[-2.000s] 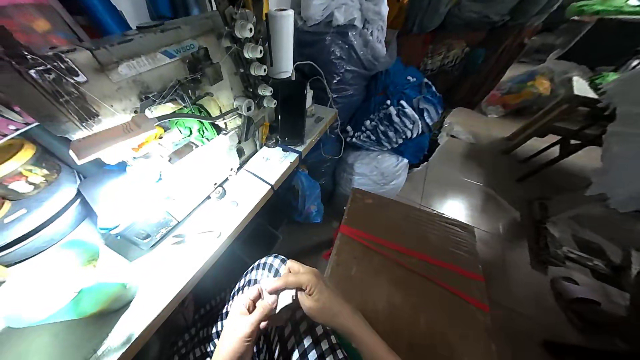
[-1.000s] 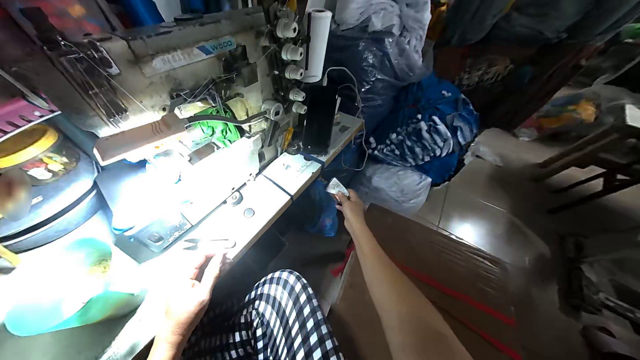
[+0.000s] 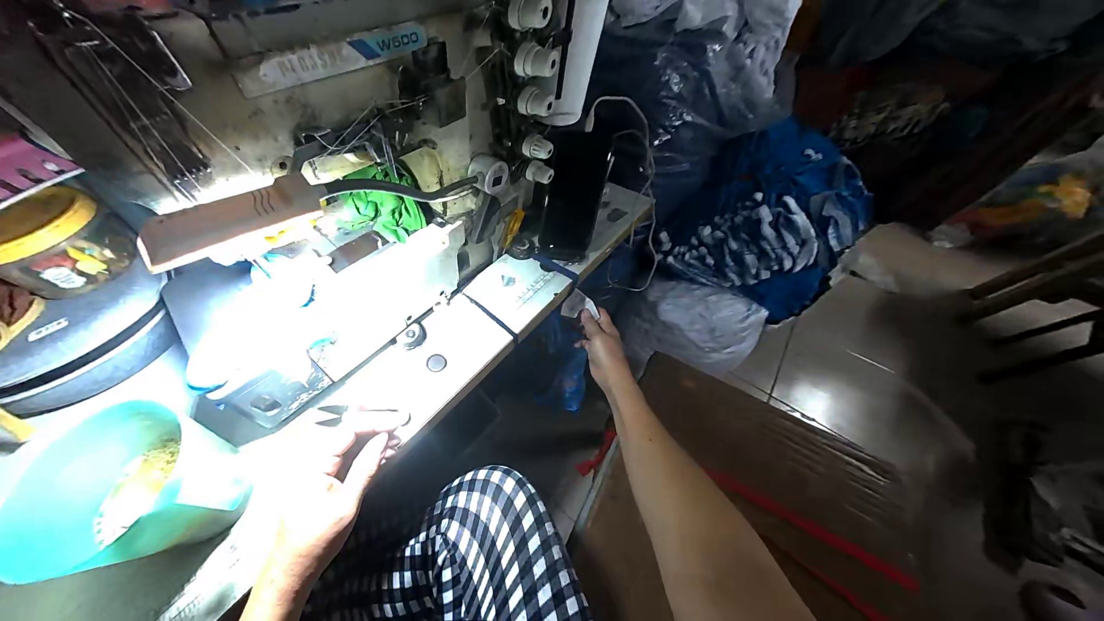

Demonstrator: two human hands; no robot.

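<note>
My right hand [image 3: 602,345] is stretched out past the front edge of the sewing table [image 3: 466,345], pinching a small white piece [image 3: 579,304], perhaps paper or a label. Below it hangs a blue plastic bag [image 3: 569,375]. At the lower left, my left hand [image 3: 345,466] rests at the table edge in strong glare, its fingers on a small metal tool, likely thread snips [image 3: 332,416]. The industrial sewing machine [image 3: 345,78] stands behind, with a lit lamp [image 3: 233,220] over its bed and a green cloth [image 3: 384,207] beside the lamp's neck.
A teal plastic container [image 3: 129,492] and a jar with a yellow lid [image 3: 52,228] stand at left. A dark phone [image 3: 573,194] leans at the table's far end. Stuffed bags [image 3: 768,224] lie beyond it. A brown carton with red straps [image 3: 776,457] is at my right.
My hands were together above my lap two seconds ago. They have parted, the left to the table edge, the right out toward the blue bag with the white piece. The view has shifted left.
</note>
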